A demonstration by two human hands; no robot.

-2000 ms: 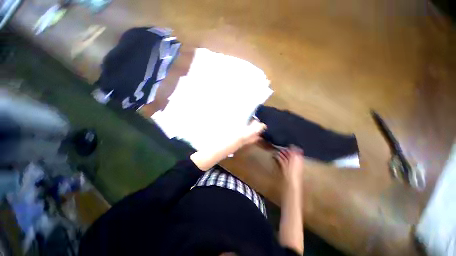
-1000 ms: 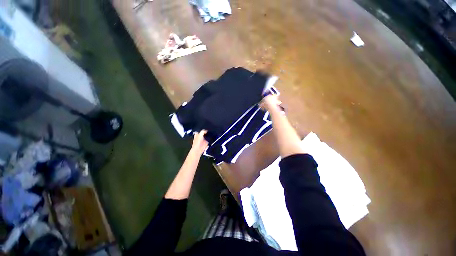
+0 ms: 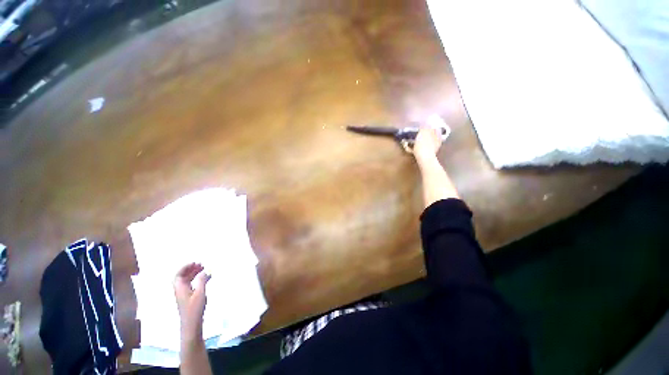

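Note:
Shears (image 3: 378, 131) with long dark blades lie over the brown table, blades pointing left. My right hand (image 3: 427, 140) is on their handles with fingers closed around them; it partly hides them. A white ring shows beside the fingers. My left hand (image 3: 192, 282) is above the stack of white cut pieces (image 3: 220, 227), empty, fingers apart and slightly curled. The dark cut pieces (image 3: 62, 307) with white edge lines lie left of the white stack.
A large white fabric pile (image 3: 543, 88) with a frayed front edge covers the right of the brown table (image 3: 315, 183). Pale-blue cloth (image 3: 638, 29) shows at the top right corner. A small white scrap (image 3: 96, 104) lies at upper left, cream-white strips (image 3: 12, 333) at lower left.
Both hands have left the dark pile. The view has turned right. My right hand has moved to the shears, my left over the white stack. The dark strip seen beside the white stack earlier is gone from there.

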